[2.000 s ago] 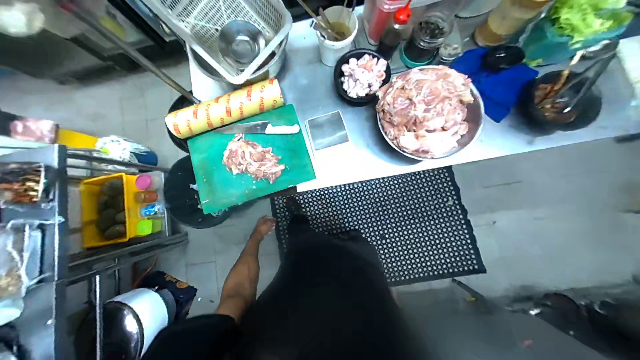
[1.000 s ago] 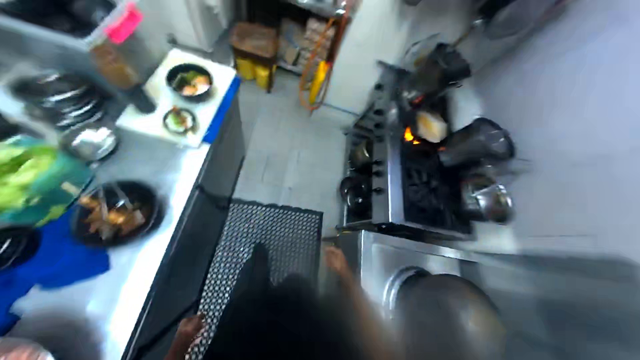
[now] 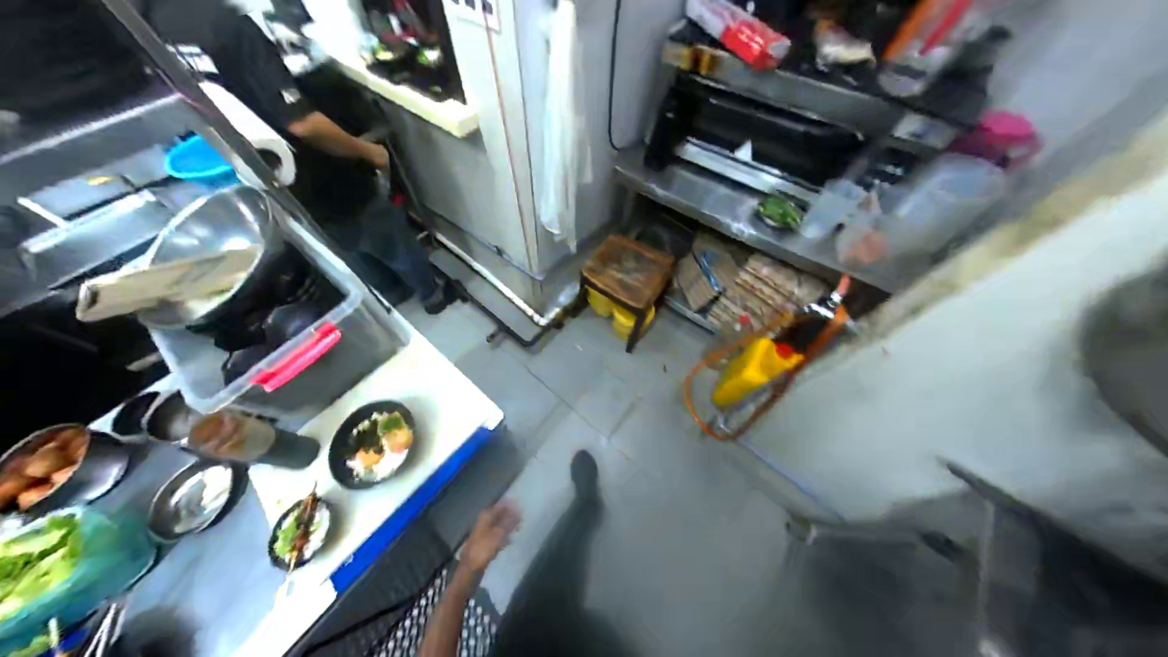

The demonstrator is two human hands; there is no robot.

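My left hand point(image 3: 490, 534) hangs over the floor beside the counter, blurred, with its fingers apart and nothing seen in it. My right hand does not show in this view. Left of my hand, a black bowl of rice with toppings point(image 3: 371, 444) and a smaller dark bowl with greens and a skewer point(image 3: 300, 532) stand on a white board point(image 3: 438, 406) with a blue edge.
A clear plastic bin point(image 3: 365, 351) holds dark vessels at the counter's far end. A wooden stool point(image 3: 630, 267) and a yellow jug point(image 3: 756, 370) in an orange frame stand on the floor. Metal shelving point(image 3: 721, 214) lies beyond. Another person point(image 3: 319, 137) stands at upper left.
The view has swung widely, from the counter with raw meat, past the stove, to the aisle and shelving. My right hand, visible a second ago, is out of view.
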